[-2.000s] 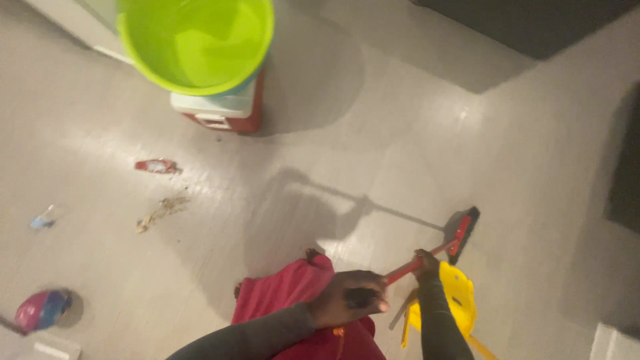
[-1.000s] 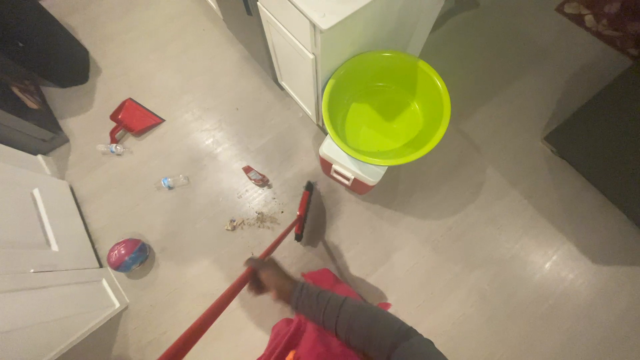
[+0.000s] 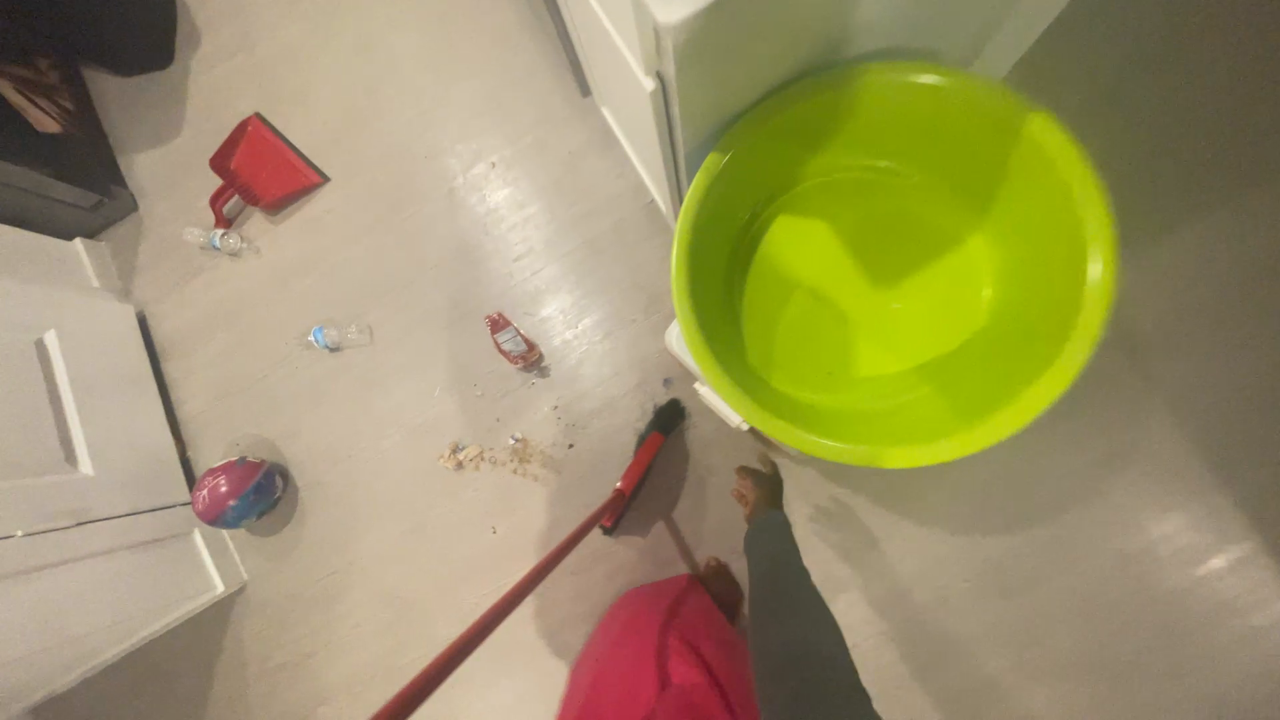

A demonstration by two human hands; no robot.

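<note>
My right hand [image 3: 759, 487] is stretched out over the floor with nothing in it, fingers partly spread, just below the cooler's white handle [image 3: 720, 405]. To its left, a red broom head with dark bristles [image 3: 640, 470] rests on the floor. The red broom handle [image 3: 500, 605] runs down and out of view at the bottom. My left hand is out of view. A pile of crumbs and debris [image 3: 500, 457] lies left of the broom head, and a red plastic bottle with a label [image 3: 513, 341] lies above the pile.
A large lime-green basin [image 3: 890, 420] sits on the cooler beside a white cabinet [image 3: 625, 60]. On the left are a red dustpan [image 3: 265, 165], two clear plastic bottles [image 3: 225, 241] [image 3: 340, 336], a pink-and-blue ball [image 3: 238, 492] and white cabinet doors [image 3: 60, 400].
My right hand has let go of the broom handle and moved right, toward the cooler. Two seconds ago both hands were on the handle, with the broom head beside a yellow object. The view has shifted.
</note>
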